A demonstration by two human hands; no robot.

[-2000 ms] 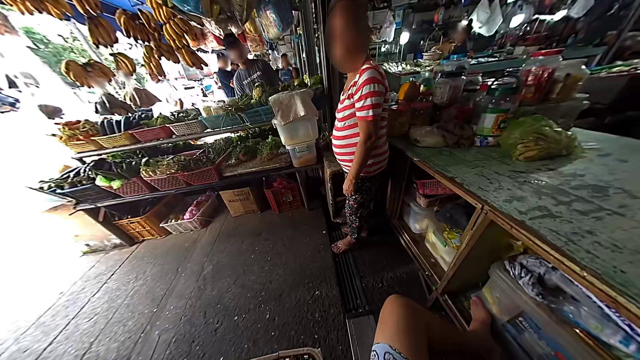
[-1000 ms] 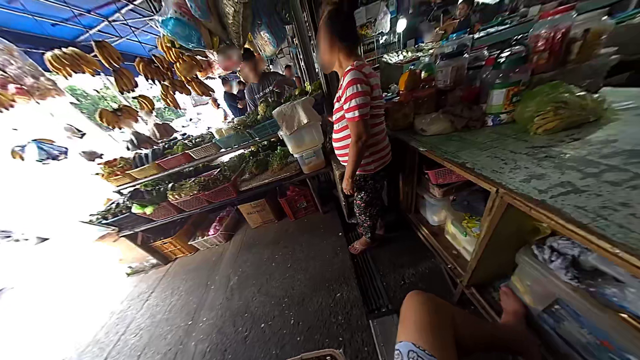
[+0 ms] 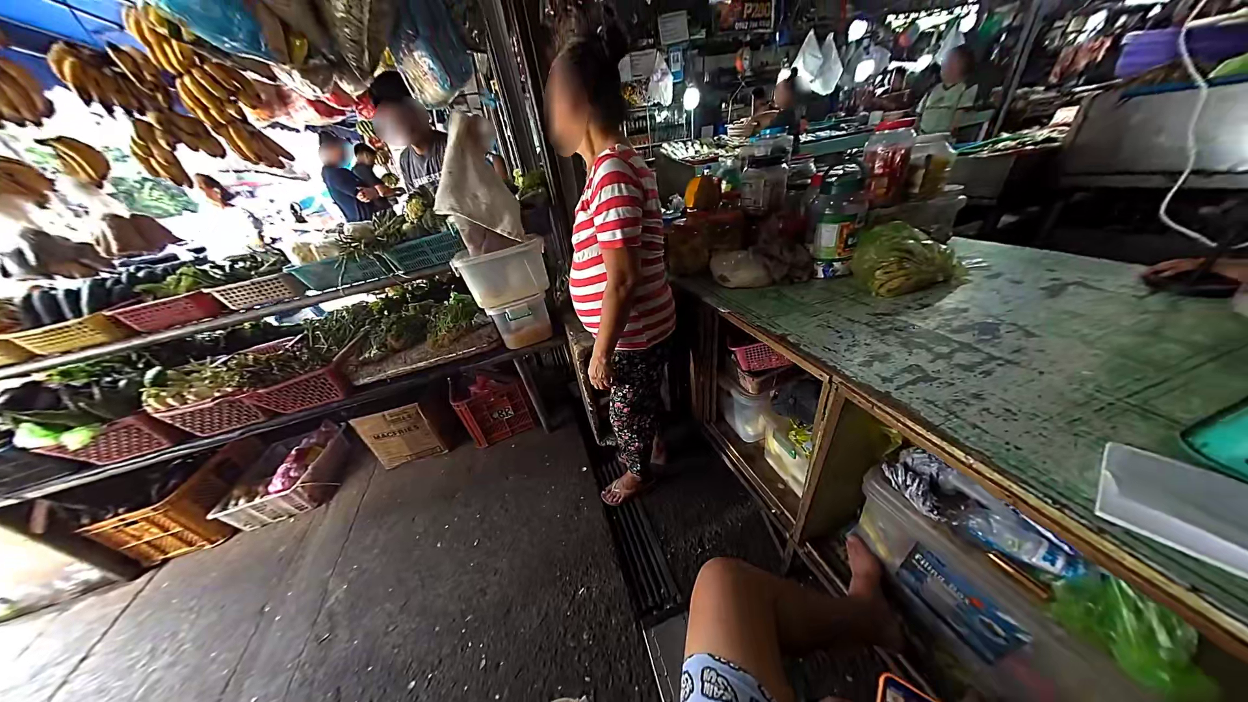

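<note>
Neither of my hands shows clearly; at the bottom edge only the top corner of an orange-edged phone (image 3: 902, 688) is visible, and what holds it is hidden. My bent bare leg (image 3: 746, 604) reaches in from below, the foot resting against a lidded clear plastic storage box (image 3: 975, 585) under the counter. A green worn counter (image 3: 1063, 322) runs along the right side. On it lie a plastic bag of green vegetables (image 3: 902, 258), several jars, one a red-lidded jar (image 3: 888, 161), and a white tray-like piece (image 3: 1170, 507).
A person in a red-and-white striped shirt (image 3: 624, 244) stands beside the counter over a floor drain grate (image 3: 639, 546). Left are shelves with vegetable baskets (image 3: 292, 390), an orange crate (image 3: 166, 517), a cardboard box (image 3: 400, 434) and hanging bananas (image 3: 210, 93). Other people stand farther back.
The view has swung to the right since the last second, showing more of the counter and the phone corner at the bottom. The striped-shirt person stays in about the same place.
</note>
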